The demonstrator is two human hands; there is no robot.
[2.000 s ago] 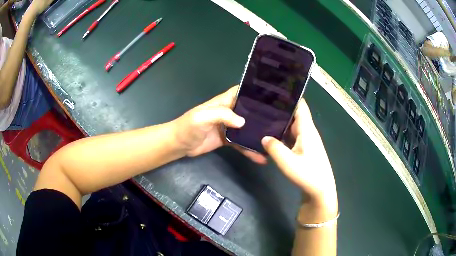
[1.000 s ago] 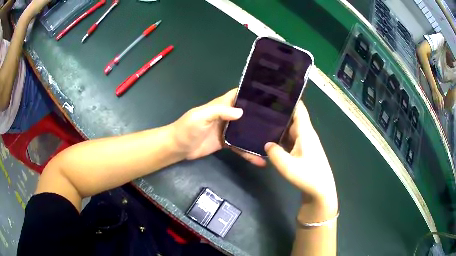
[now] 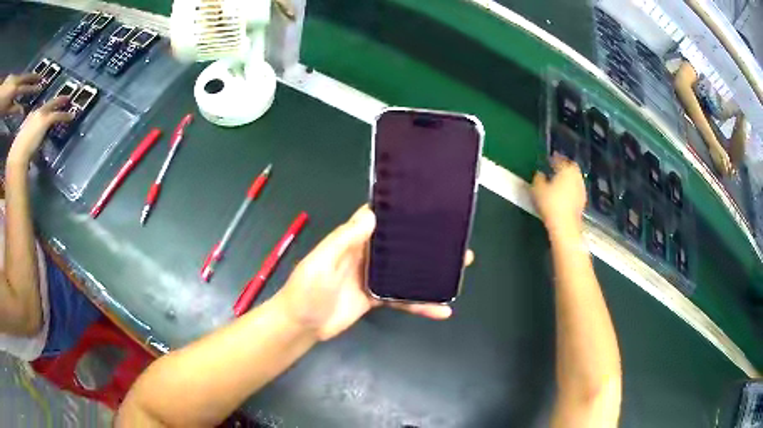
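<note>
My left hand (image 3: 330, 280) holds a smartphone (image 3: 425, 209) upright, dark screen towards me, thumb on its left edge and fingertips showing below and at the right edge. My right hand (image 3: 562, 196) is off the smartphone, stretched out over the conveyor's edge rail. Its fingers are at the near left edge of a clear blister tray (image 3: 682, 272) that holds several small black phones (image 3: 600, 125) in its pockets. Whether the fingers grip the tray or a phone in it cannot be told.
Red marker pens and ballpoint pens (image 3: 236, 224) lie on the dark green bench (image 3: 335, 376). A pale fan (image 3: 234, 92) stands behind them. At far left, another person's hands (image 3: 38, 125) touch keypad phones in a clear tray (image 3: 84, 171). Another person's arm (image 3: 701, 113) shows across the conveyor (image 3: 494, 104).
My right hand has let go of the smartphone and reached right to the conveyor tray. The smartphone has moved slightly left and down. The view has shifted: the fan shows and the two batteries are out of view.
</note>
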